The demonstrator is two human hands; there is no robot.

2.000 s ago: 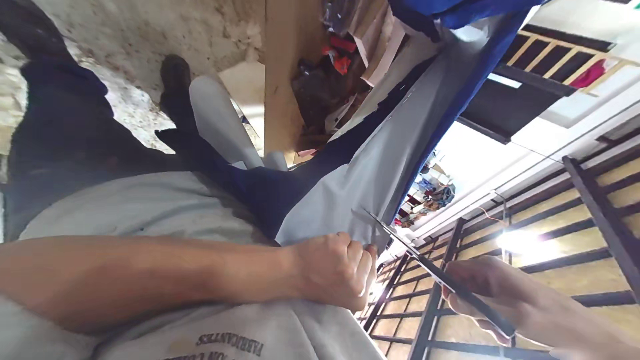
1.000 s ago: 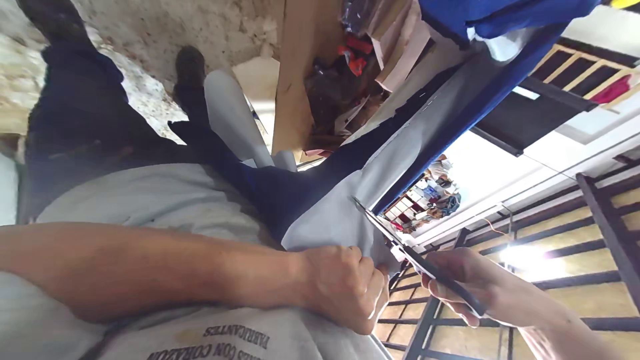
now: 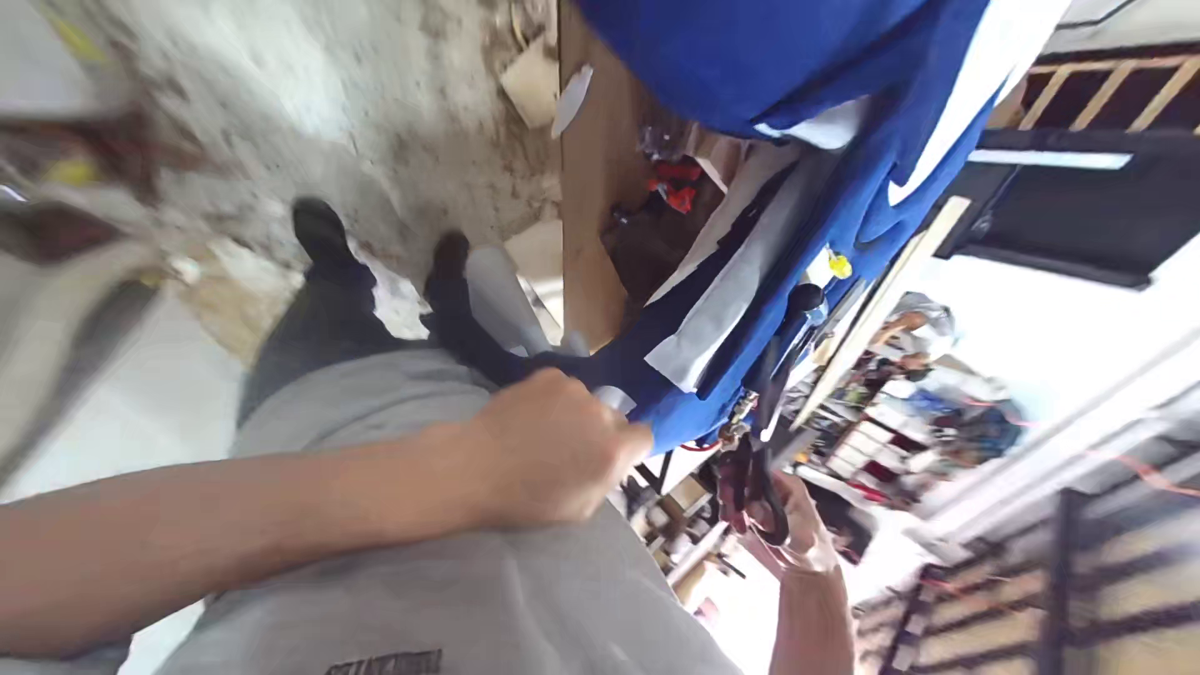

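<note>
My left hand (image 3: 562, 450) is closed in a fist at the near end of the dark blue and grey fabric (image 3: 717, 314), pinching its edge. Beside it, bright blue fabric (image 3: 750, 66) hangs over the work surface and reaches down to the fingers. To the right, my right hand (image 3: 792, 530) has its fingers around the dark handles of the scissors (image 3: 764, 469). They lie close to the edge of the blue fabric, and motion blur hides whether their blades are apart.
A wooden board (image 3: 591, 187) borders a recess with scraps and a red item (image 3: 677, 185). Paper or cloth pieces (image 3: 532, 82) litter the stained floor. Cluttered shelves (image 3: 900, 422) stand beyond the table, and a dark panel (image 3: 1078, 206) is at the upper right.
The scissors, earlier laid across the grey fabric near my left hand, are now beside the blue fabric's edge, with my right hand further from my left. The view has swung considerably.
</note>
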